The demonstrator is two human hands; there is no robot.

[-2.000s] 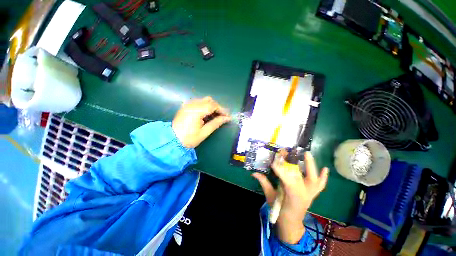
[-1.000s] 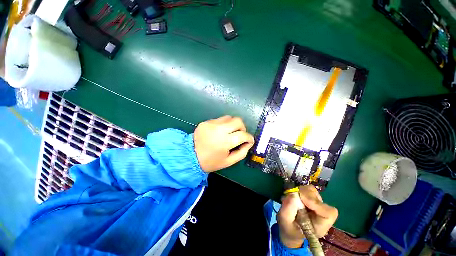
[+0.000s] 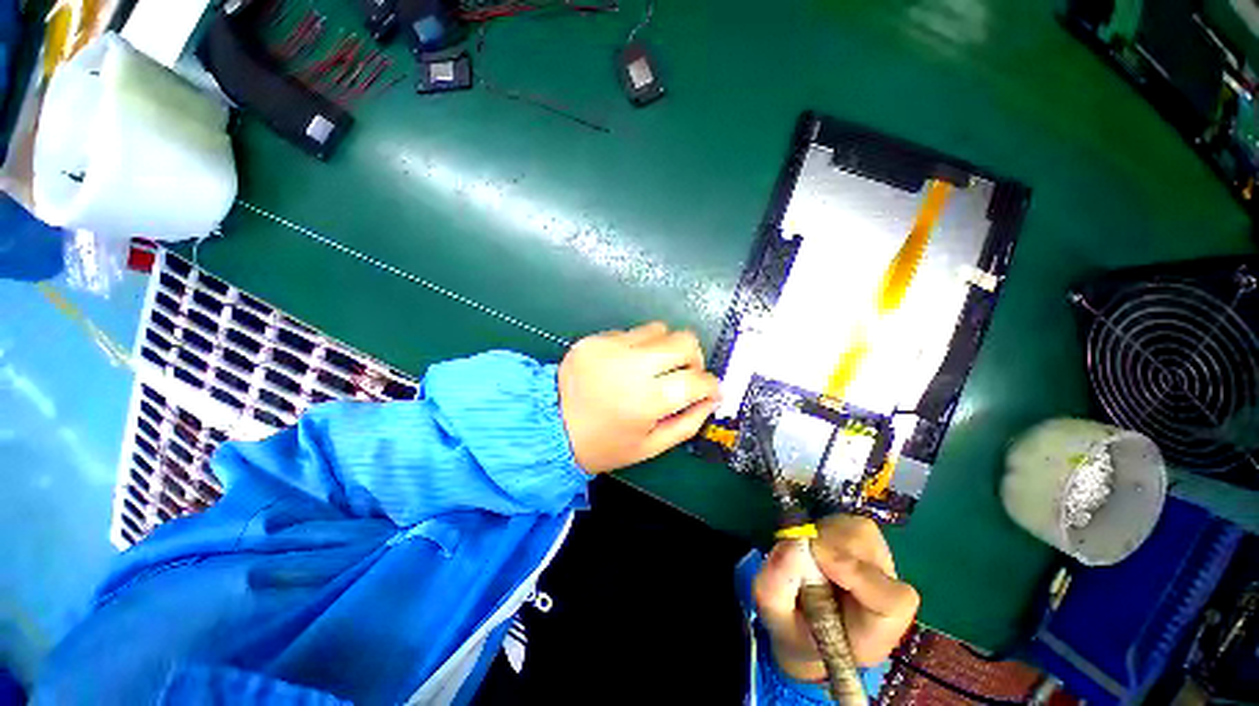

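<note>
The opened tablet (image 3: 884,290) lies on the green bench with its silver-white inside up and an orange strip across it. My right hand (image 3: 840,596) holds the soldering iron (image 3: 826,621) like a pen; its dark tip reaches the mainboard (image 3: 801,444) at the tablet's near end. My left hand (image 3: 641,400) is at the tablet's lower left edge with fingers curled. A thin pale strand of solder wire (image 3: 401,276) runs from the white roll (image 3: 131,145) to my left hand. My fingertips hide its end.
Small black speakers (image 3: 641,73) with red wires lie at the upper left. A slotted white tray (image 3: 235,379) is at the lower left. At the right are a round fan (image 3: 1174,361), a tip-cleaner cup (image 3: 1084,490) and a blue box (image 3: 1139,607). Other tablet units (image 3: 1174,97) line the upper right.
My right hand has taken up a pen grip on the iron, whose tip has come to the mainboard. My left hand has moved to the tablet's lower left edge. The whole view has shifted.
</note>
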